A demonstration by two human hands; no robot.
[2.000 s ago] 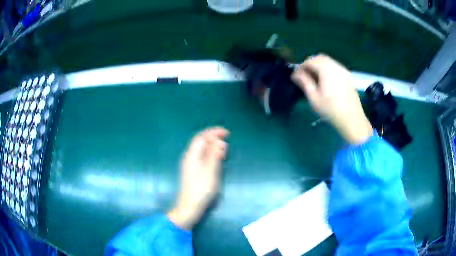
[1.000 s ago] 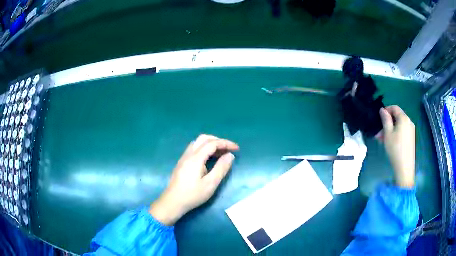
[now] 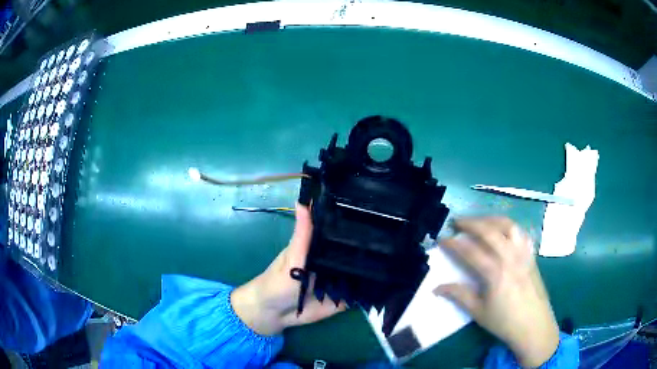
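Note:
A black optical module (image 3: 364, 230) with a round lens ring at its top and jagged edges is held up in front of me. My left hand (image 3: 284, 288) grips it from the lower left, fingers partly hidden behind it. Lead wires (image 3: 252, 180) run left from the module, one ending in a small pale connector plug (image 3: 194, 174). A second thin wire lies below them. My right hand (image 3: 497, 277) is blurred, just right of the module, fingers apart, with nothing seen in it. A white sheet (image 3: 439, 317) with a dark patch (image 3: 405, 343) lies partly behind the module and right hand.
Silver tweezers (image 3: 511, 192) lie at the right with one end on a crumpled white wipe (image 3: 565, 223). A clear blister tray (image 3: 47, 144) of round whitish parts stands along the left edge. A white rail (image 3: 432, 20) with a small dark piece (image 3: 262, 27) crosses the back.
The module has come from the right side to the centre and is now in my left hand. My right hand has let go of it and moved left over the sheet. The view has shifted.

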